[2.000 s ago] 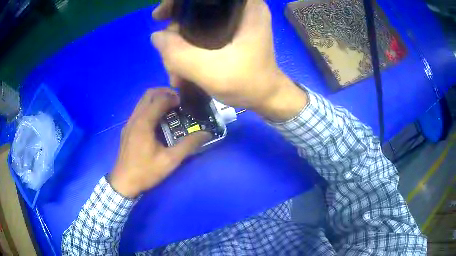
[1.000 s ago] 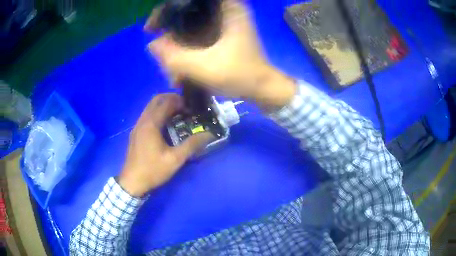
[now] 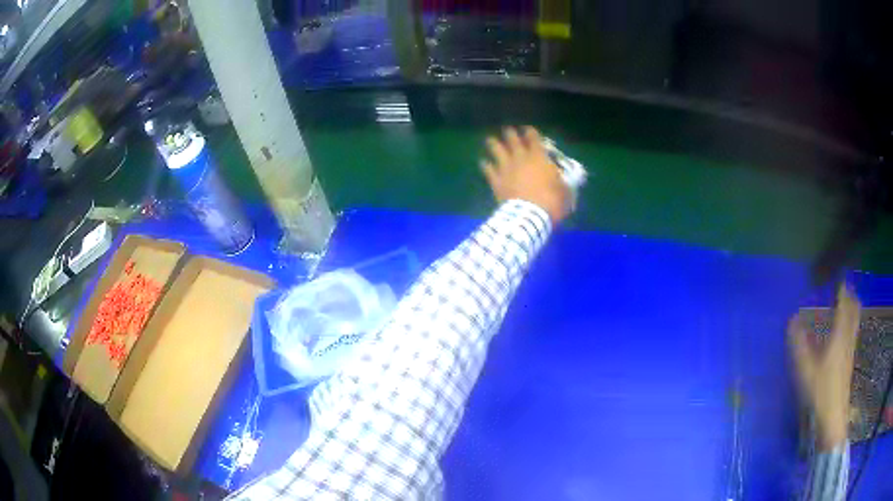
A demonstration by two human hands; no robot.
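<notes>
My left hand (image 3: pixel 530 174) is stretched out over the green conveyor belt, blurred, with its fingers spread. A small white piece, apparently an adapter housing (image 3: pixel 568 168), is at its right side; whether the hand grips it cannot be told. My right hand (image 3: pixel 830 364) is at the far right by the screw tray (image 3: pixel 869 367), thumb and fingers apart, with nothing visible between them. A blurred dark shape, possibly the screwdriver, is just above its fingertips.
Blue bin (image 3: pixel 258 344) with a clear bag (image 3: pixel 328 318) lies beside my left forearm. Two carton lids stand left, one with red pieces (image 3: pixel 125 308), one nearly bare (image 3: pixel 196 352). A pale post (image 3: pixel 257 117) and a spray can (image 3: pixel 211 201) stand behind them.
The view has swung up and left. My left hand has moved from the bench out over the green belt. My right hand has moved away to the right, and the screwdriver is no longer in its fist.
</notes>
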